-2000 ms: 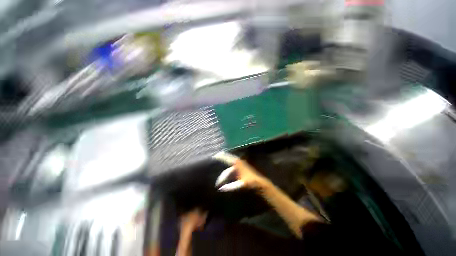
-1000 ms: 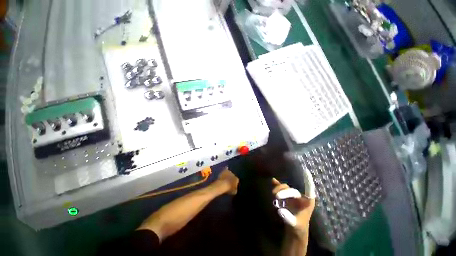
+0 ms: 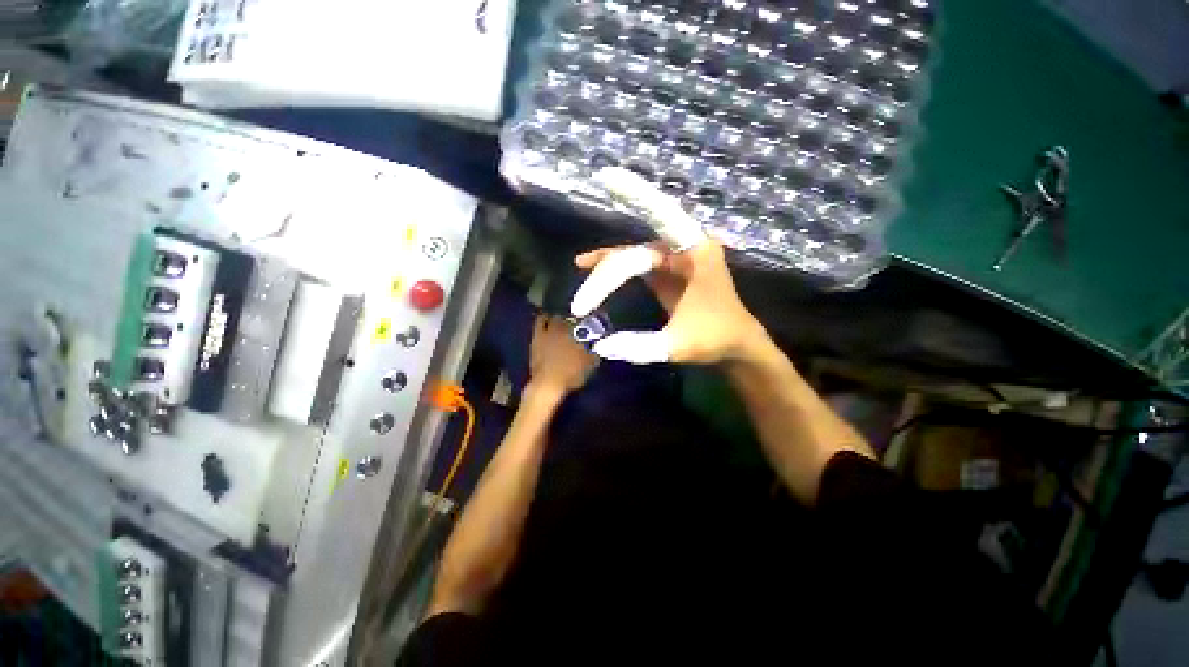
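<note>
My right hand (image 3: 698, 302), with white finger cots on several fingers, pinches a small dark and silver metal housing (image 3: 589, 330) between thumb and fingertip. One cotted finger points up over the front edge of a clear blister tray (image 3: 730, 111) with rows of shiny pockets. My left hand (image 3: 558, 354) is bare and sits just left of the housing; its fingers are dim and partly hidden, so its grip cannot be told.
The white machine bed (image 3: 378, 235) lies left, with two fixtures (image 3: 176, 319), loose housings (image 3: 124, 411), a red knob (image 3: 426, 295) and an orange cable (image 3: 459, 437). A white tray (image 3: 346, 59) stands behind. Keys (image 3: 1039, 206) lie on the green mat at right.
The view has turned, so the machine is now at left and the blister tray ahead. My hands have come close together. The small housing is still in my right hand.
</note>
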